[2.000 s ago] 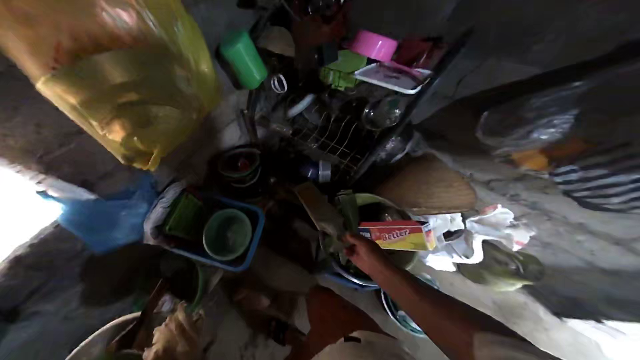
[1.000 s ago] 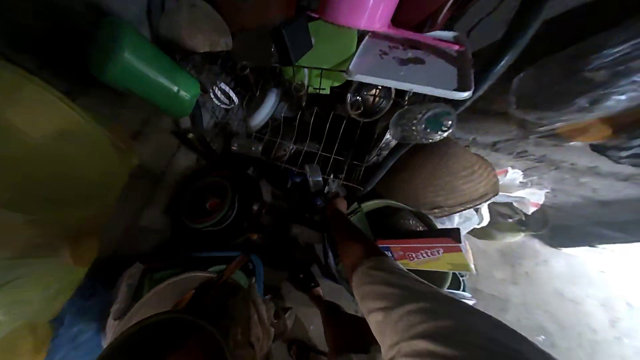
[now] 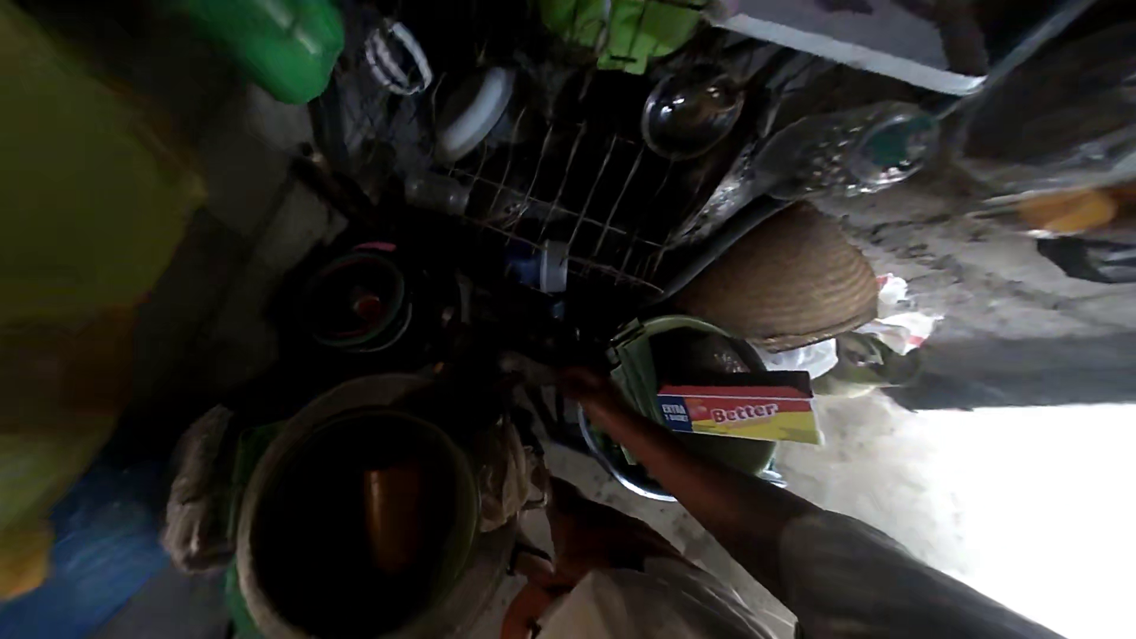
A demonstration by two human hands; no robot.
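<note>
My right hand (image 3: 581,386) reaches in from the lower right, left of a green-rimmed bucket (image 3: 683,321) and below the wire rack. The fingers are in deep shadow, with a dim greyish shape beside them, and whether they hold it cannot be made out. A red and yellow cardboard box (image 3: 741,417) lies over the bucket. Up from the hand, a bottle with a pale cap (image 3: 552,266) is by the wire rack (image 3: 577,209). To the left stands a dark round pot (image 3: 355,302) with something red inside. My left hand is not seen.
A large round tub (image 3: 257,532) with an orange-brown thing inside fills the lower left. A woven basket (image 3: 790,284) and a clear plastic bottle (image 3: 843,151) are right of the rack. A green plastic container (image 3: 284,44) is upper left; a yellow bag (image 3: 80,195) hangs at the left edge.
The view has moved closer to the rack and floor. My right hand was by the bucket and box two seconds ago and is now left of them. The large tub now covers much of the lower left.
</note>
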